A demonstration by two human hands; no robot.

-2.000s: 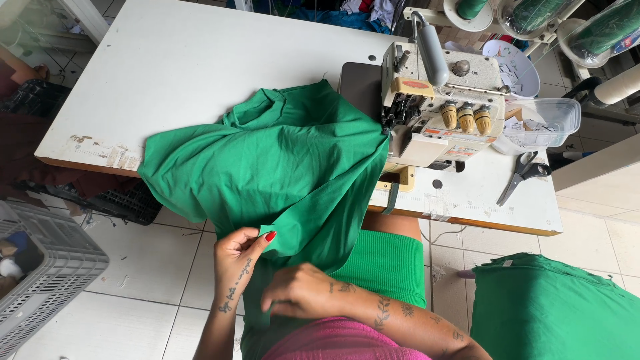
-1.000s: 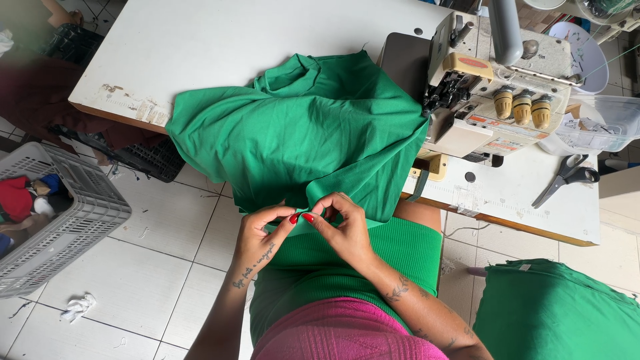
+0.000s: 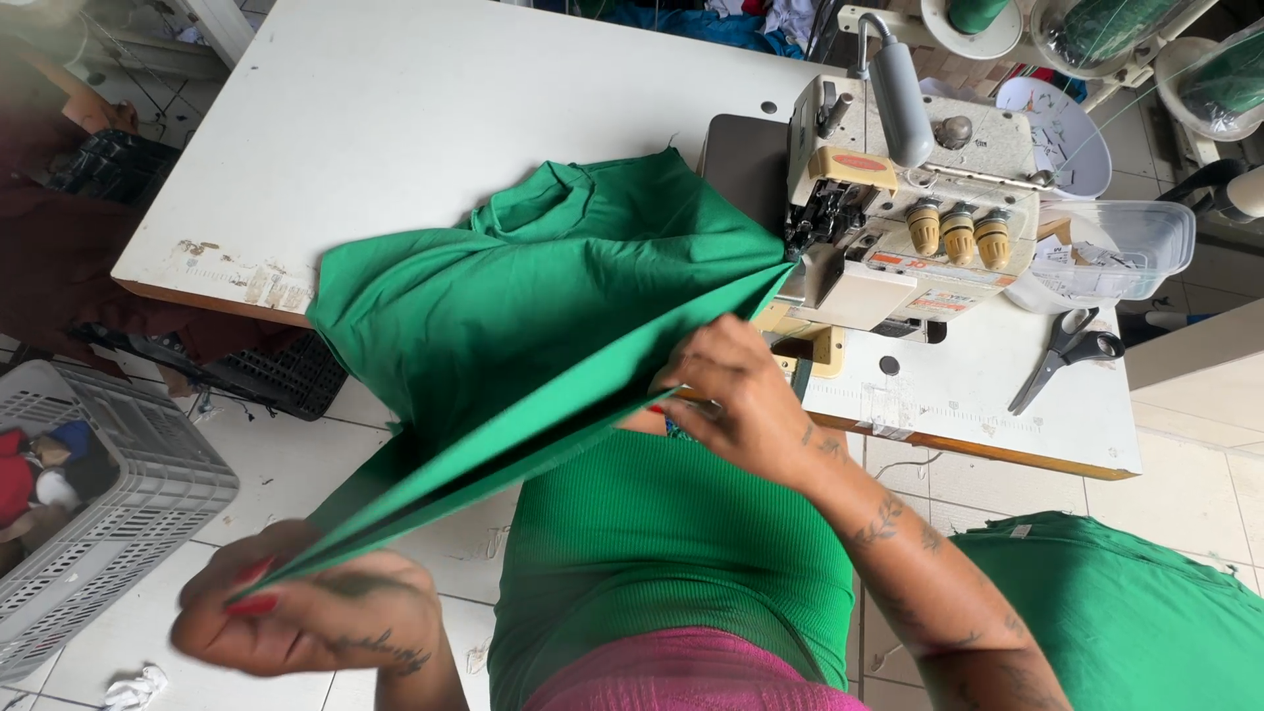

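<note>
A green fabric garment [image 3: 553,267] with a neckline opening lies over the front of the white table, one edge at the presser foot area of an overlock sewing machine [image 3: 918,188]. At the lower left, my left hand [image 3: 316,602] pinches a corner of the garment and holds its two layers taut. My right hand [image 3: 736,395] is at the near edge of the cloth, just below the machine, fingers curled on the edge. Its fingertips are partly hidden, and part of the hand is blurred.
Black-handled scissors [image 3: 1065,355] and a clear plastic container [image 3: 1126,257] are right of the machine. Green cloth [image 3: 1106,612] is piled at lower right. A grey plastic crate [image 3: 178,504] with scraps stands left on the tiled floor. Another person's arm [image 3: 84,99] shows at upper left.
The hands were together at the cloth's near edge a second ago. Now my left hand is far out to the lower left and my right hand is nearer the machine, with the edge stretched between them.
</note>
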